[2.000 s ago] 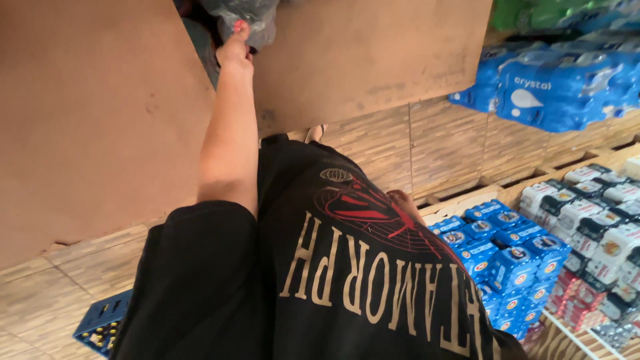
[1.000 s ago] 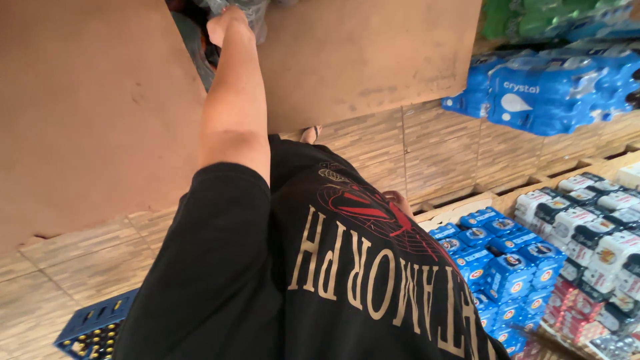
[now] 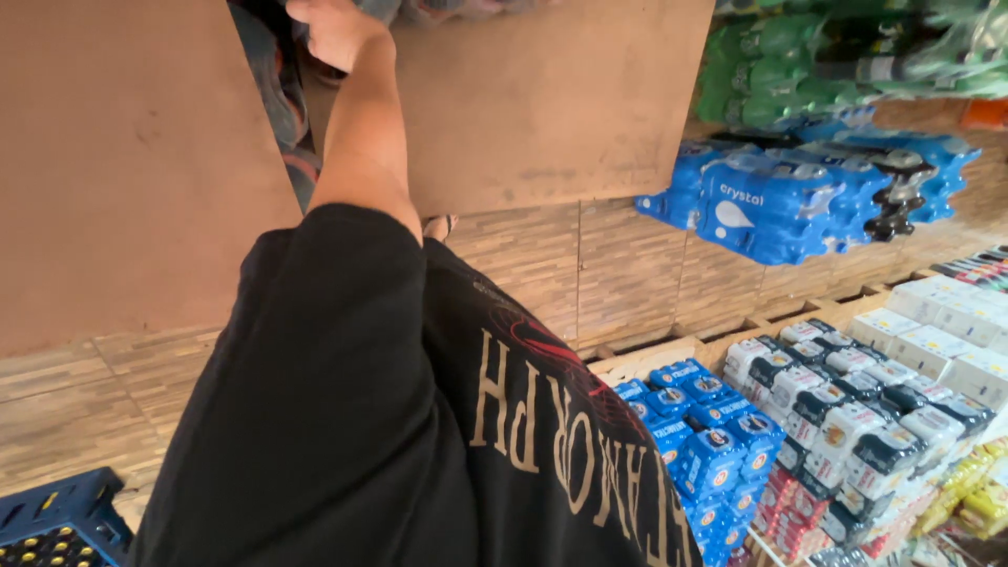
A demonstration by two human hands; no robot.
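My left hand [image 3: 335, 35] is at the top edge of the head view, its fingers partly cut off. It touches or lies beside plastic-wrapped dark items [image 3: 276, 79] in the gap between two broad brown sheets, the left sheet [image 3: 134, 165] and the right sheet [image 3: 543, 110]. Whether the fingers grip the wrap cannot be told. My left forearm crosses the edge of the right sheet, bare below a black short sleeve. My right hand is not in view; my black printed shirt fills the lower middle.
Blue Crystal bottle packs [image 3: 768, 209] and green bottles [image 3: 764, 71] stand at the upper right. Blue Antarctica can packs [image 3: 713, 457] and white-and-black packs [image 3: 858, 409] are stacked lower right, by a wooden pallet edge [image 3: 646, 358]. A blue crate of bottles [image 3: 63, 500] stands lower left on the patterned floor.
My left hand has shifted toward the gap between the sheets and lower over the dark wrapped items. The right hand, partly seen at my shirt earlier, is out of sight. The view has moved slightly.
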